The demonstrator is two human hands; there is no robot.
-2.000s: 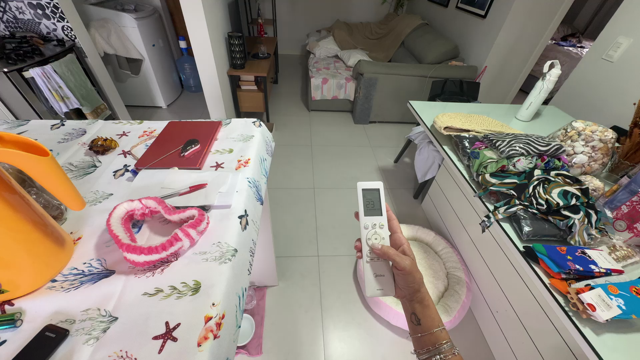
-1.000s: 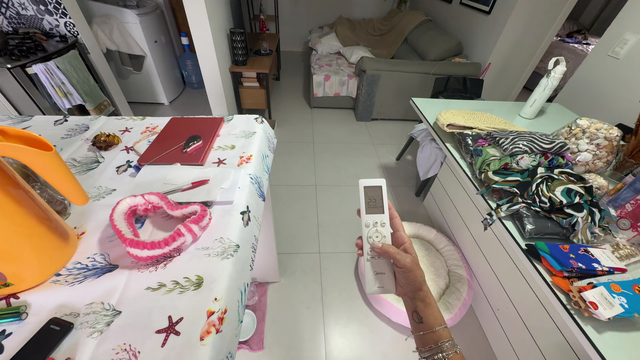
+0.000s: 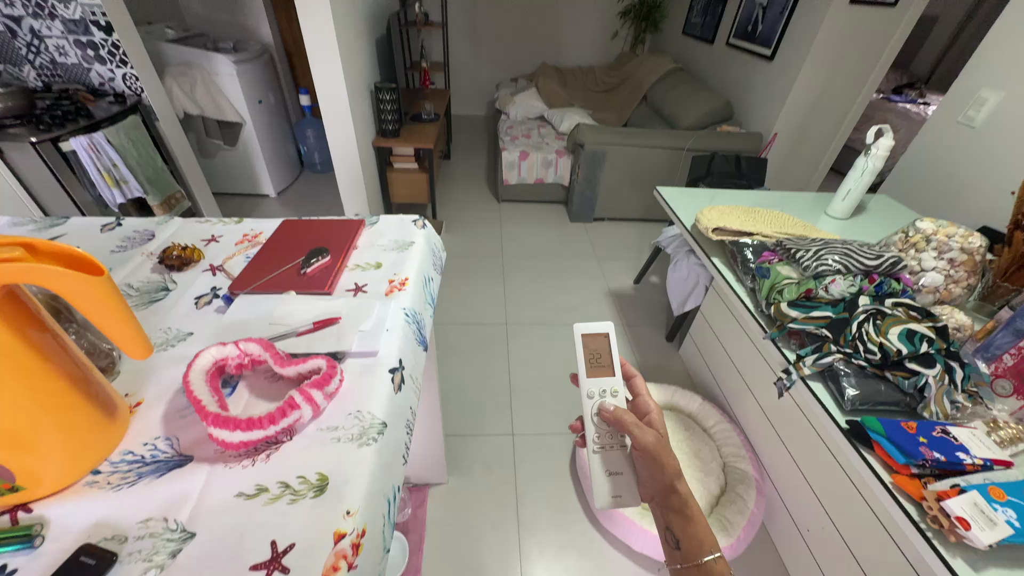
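My right hand (image 3: 632,424) is closed around a white air conditioner remote control (image 3: 612,472), held upright over the floor between table and counter. Its thumb rests on the round button pad below the display, which is lit orange and shows 22. A bracelet is on the wrist. Behind and below the hand lies a round pink and cream pet bed (image 3: 720,448). My left hand is out of view. On the table at left are a pink and white fluffy headband (image 3: 264,392), a red pen (image 3: 308,328) and a red notebook (image 3: 296,256).
A patterned tablecloth covers the table (image 3: 360,480), which also holds an orange pitcher (image 3: 56,376). The glass-topped counter (image 3: 680,212) at right bears scarves (image 3: 872,336), a container of shells (image 3: 936,256), socks and a white bottle (image 3: 860,172). A grey sofa (image 3: 632,168) stands farther back.
The remote's display has turned from dark grey to lit orange. My right hand keeps its hold on the remote in nearly the same place.
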